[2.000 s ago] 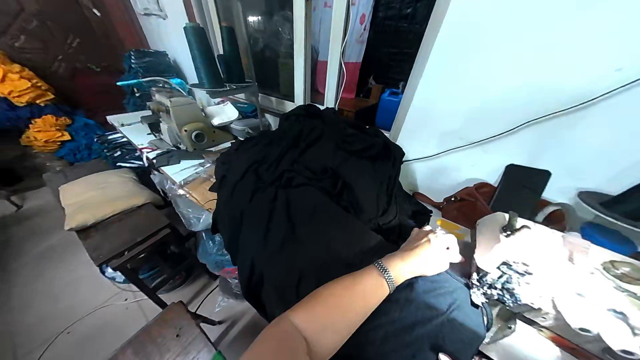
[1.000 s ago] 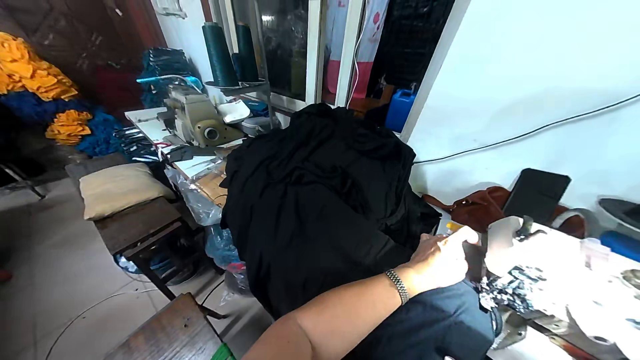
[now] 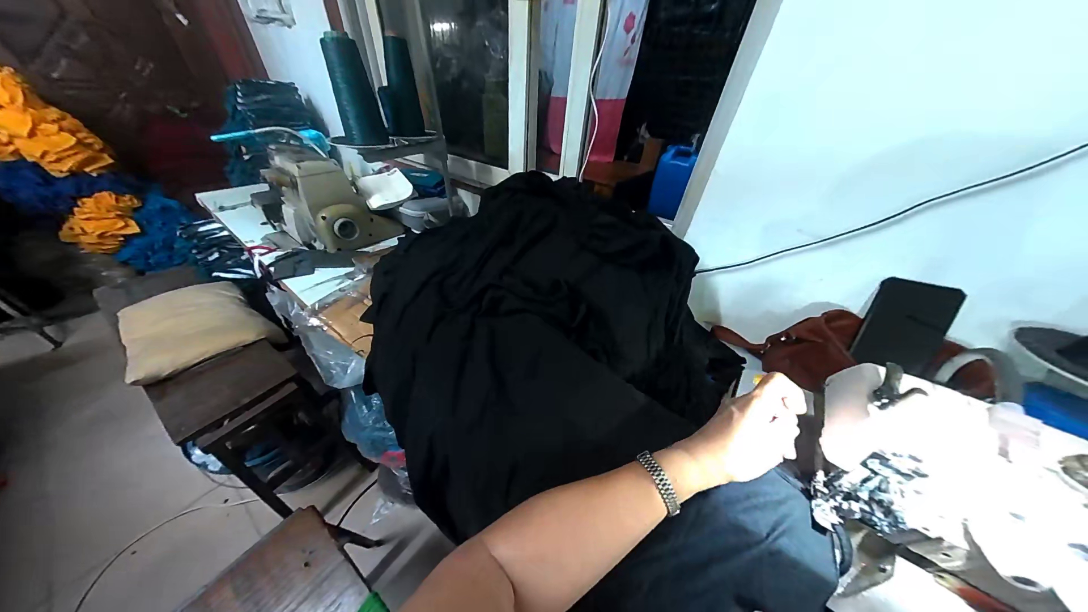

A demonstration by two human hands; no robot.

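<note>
A large heap of black fabric (image 3: 544,340) fills the middle of the head view. My left hand (image 3: 761,429), with a metal-banded watch or bracelet at its wrist, reaches across it from below. Its fingers are curled beside the brightly lit head of a sewing machine (image 3: 858,416); whether they pinch cloth is hidden. Dark cloth (image 3: 731,544) lies under and in front of this hand, up to the machine. Small black-and-white scraps or trimmings (image 3: 875,493) lie against the machine. My right hand is out of view.
Behind left stand another sewing machine (image 3: 327,204) and dark green thread cones (image 3: 353,89). A cushion (image 3: 195,327) rests on a wooden bench (image 3: 221,391); another wooden seat (image 3: 263,565) is at the bottom. A brown bag (image 3: 812,344) and a black phone or tablet (image 3: 908,323) are by the wall.
</note>
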